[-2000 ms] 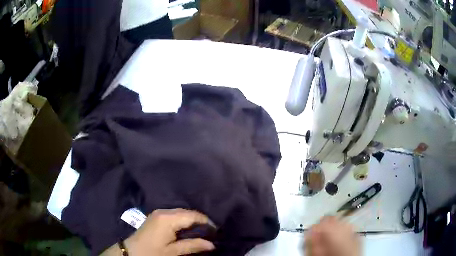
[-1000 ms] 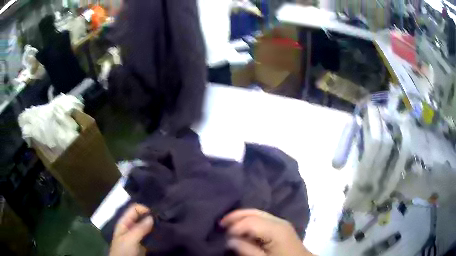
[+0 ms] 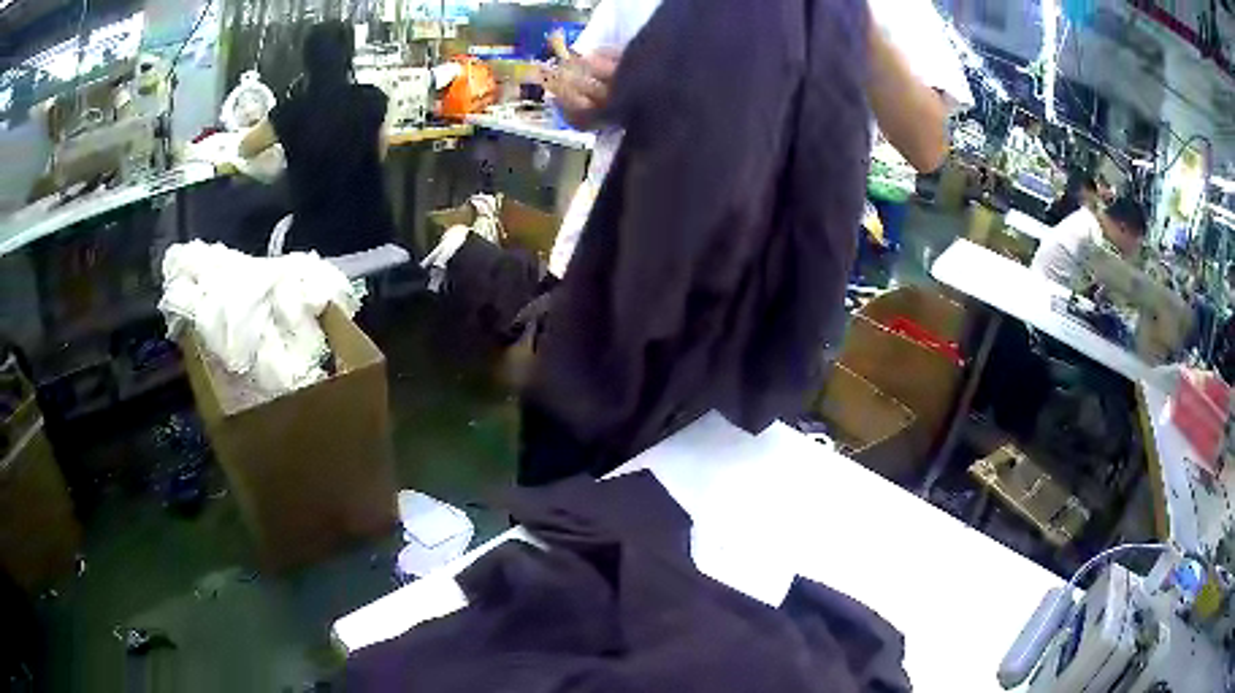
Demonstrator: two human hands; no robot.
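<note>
A dark purple-brown garment [image 3: 596, 616] lies heaped on the white table [image 3: 826, 521], cut off by the lower edge of the picture. Neither of my hands is in view. In front of me a person in white holds up another dark garment [image 3: 718, 203]; it hangs down over the far side of the table. The person's hand [image 3: 582, 88] shows at its upper left.
A cardboard carton [image 3: 298, 460] heaped with white cloth [image 3: 257, 311] stands at left. A second carton with dark cloth [image 3: 488, 284] is behind it. The sewing machine [image 3: 1111, 636] and its lamp [image 3: 1036, 636] are at lower right. Other people sit at machines behind.
The view has swung up and left. My hands, which were on the heaped garment, have left the picture. The person and the whole held-up garment now show more fully.
</note>
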